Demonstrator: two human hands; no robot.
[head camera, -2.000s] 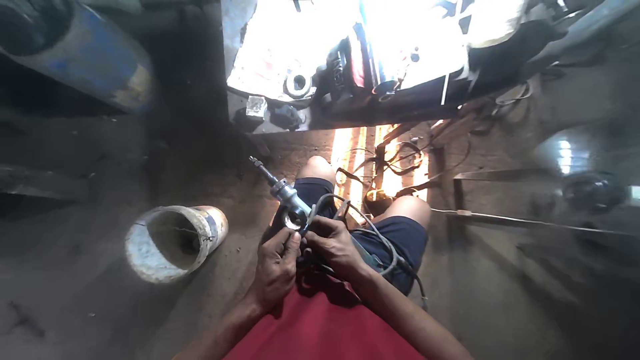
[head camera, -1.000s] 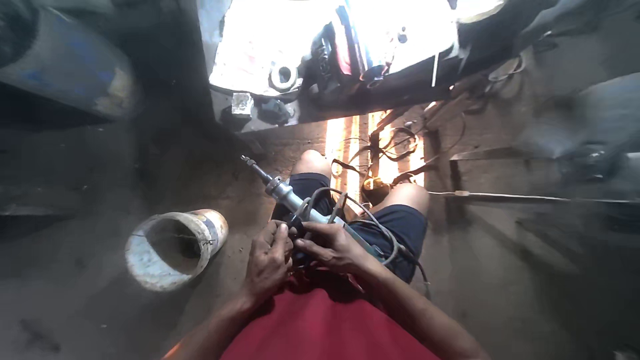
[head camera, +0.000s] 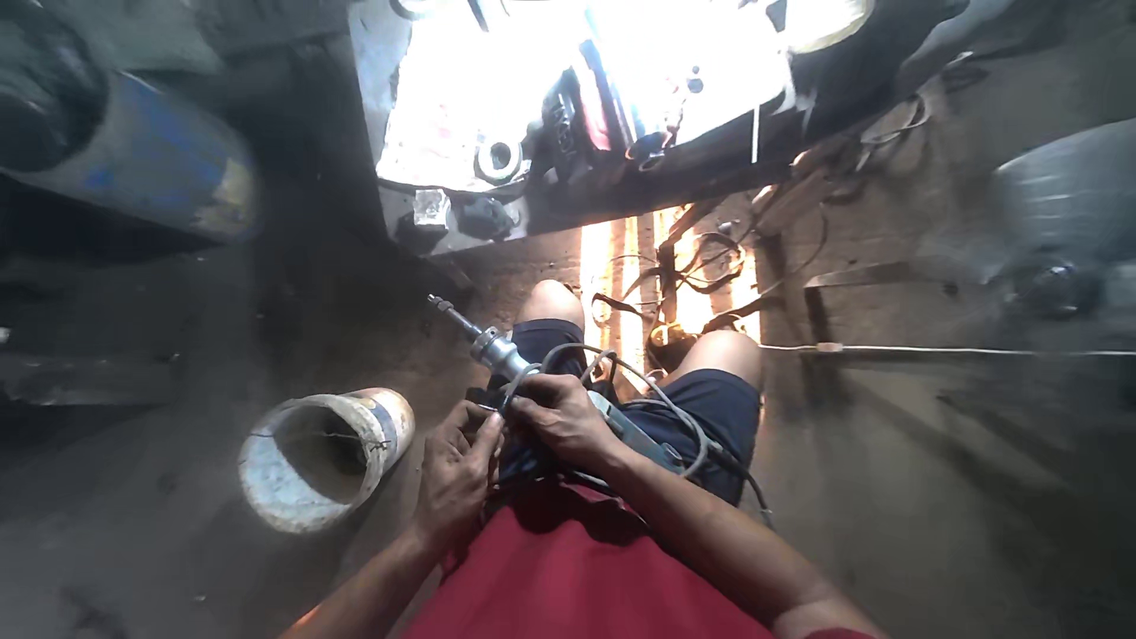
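Observation:
Across my lap lies a power tool (head camera: 501, 351) with a silver metal neck, a thin shaft and tip pointing up and left, and a greenish body (head camera: 635, 435) partly under my right forearm. A grey cable (head camera: 679, 408) loops over it. My left hand (head camera: 457, 461) pinches a small dark piece at its fingertips, too small to name. Close beside it, my right hand (head camera: 564, 417) has curled fingers near the cable and that same dark piece; what lies inside its grasp is hidden.
A dirty white bucket (head camera: 382, 426) with a wire handle stands to the left. Ahead is a brightly lit work table (head camera: 532, 209) with a ring-shaped part (head camera: 499, 161) and a small clear block (head camera: 431, 209). Cables (head camera: 710, 266) tangle on the floor; a pale cord (head camera: 932, 349) runs right. A blue-grey cylinder (head camera: 169, 160) lies upper left.
A ring-shaped end seen by my fingers two seconds ago no longer shows. My right hand has shifted up along the tool, toward its silver neck.

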